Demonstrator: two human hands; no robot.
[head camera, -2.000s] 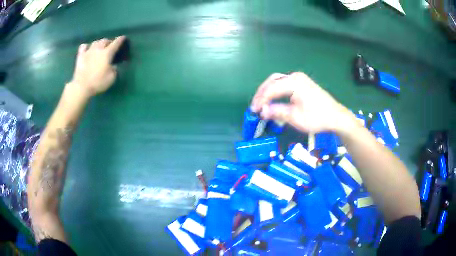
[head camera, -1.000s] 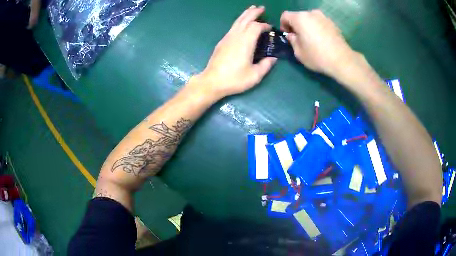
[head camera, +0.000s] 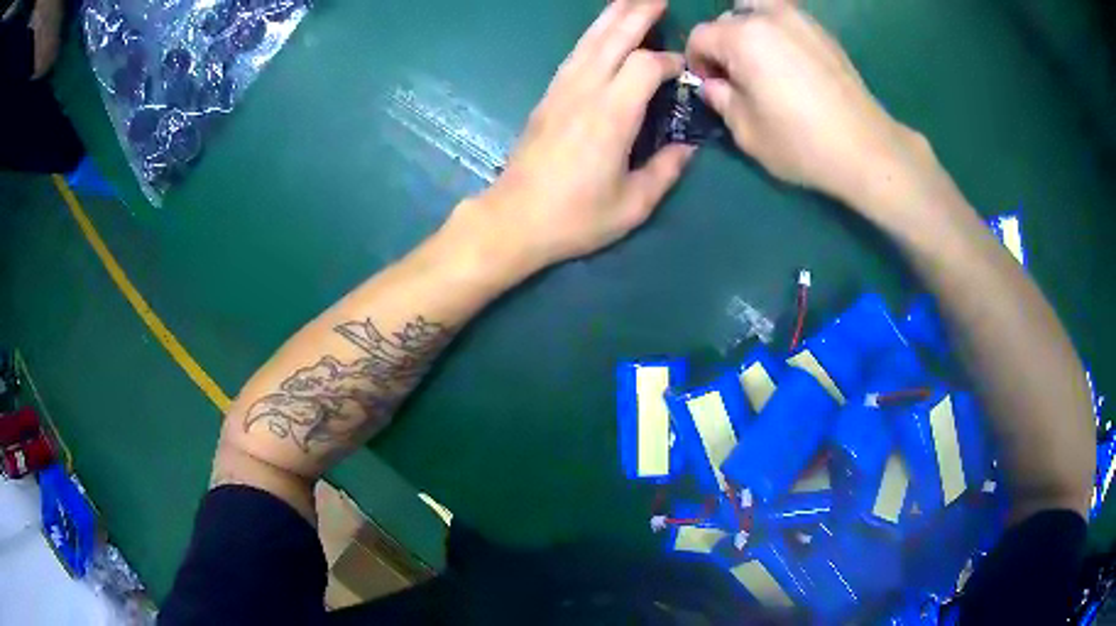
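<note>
A black plastic housing (head camera: 680, 119) lies on the green bench at the top centre, partly hidden by both hands. My left hand (head camera: 594, 153) holds it, fingers along the far side and thumb on the near side. My right hand (head camera: 783, 92) is at its upper right end, with thumb and forefinger pinching a tiny white connector plug (head camera: 689, 80). The rest of the lead is hidden or too small to tell. A loose pile of blue battery packs (head camera: 778, 437) with cream strips lies nearer me, below my right forearm.
A clear plastic bag with dark contents (head camera: 184, 80) lies at the upper left. A brown cardboard box (head camera: 365, 550) is low, below my left forearm. The green floor with a yellow line (head camera: 147, 316) shows at left. Part of another person (head camera: 34, 86) is at the upper left edge.
Since the first frame my left hand moved from the far left to the housing, and my right hand left the battery pile to join it. Over the last second both hands stay at the housing.
</note>
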